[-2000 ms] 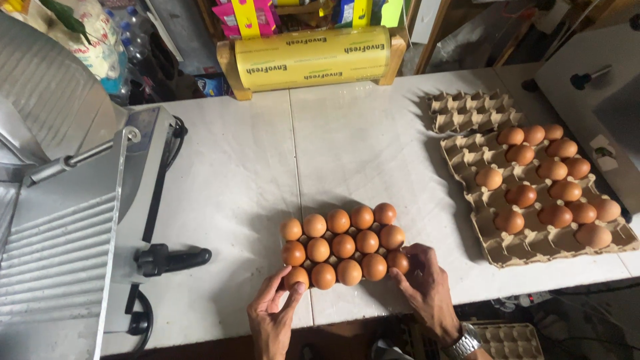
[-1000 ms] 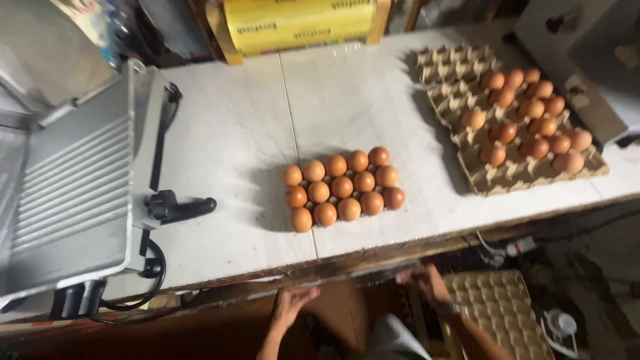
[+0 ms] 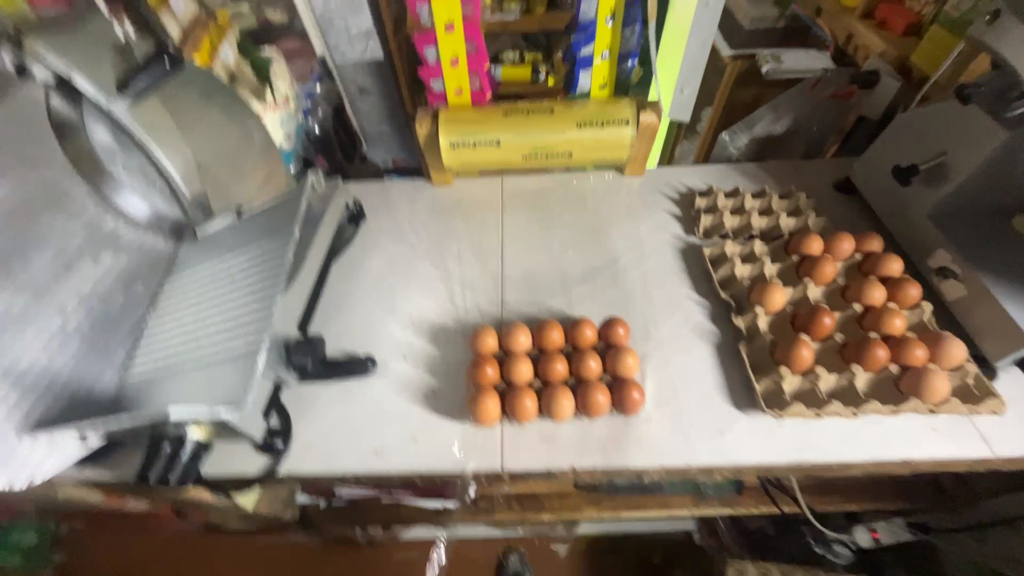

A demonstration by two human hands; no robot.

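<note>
Neither of my hands shows in the frame of now. Three rows of brown eggs [image 3: 553, 368] stand in a compact block near the front edge of the white counter, and what holds them is barely visible beneath. To the right, a grey-brown pulp egg tray [image 3: 768, 390] holds more brown eggs [image 3: 866, 352], scattered over its cups with several cups bare. A smaller piece of pulp tray [image 3: 752, 212] without eggs lies behind it. A roll of yellow-printed cling film [image 3: 538, 136] rests in a wooden holder [image 3: 642, 142] at the back.
A metal slicer [image 3: 212, 320] with a black handle [image 3: 336, 366] occupies the left. Another grey machine [image 3: 936, 208] stands at the right, beside the egg tray. Below the counter's front edge [image 3: 640, 472] are cables, a power strip [image 3: 884, 534] and part of another pulp tray [image 3: 776, 568].
Both hands have left the egg block; one second ago they were below the counter edge, and now they are out of view. The block remains on the counter. The view has shifted.
</note>
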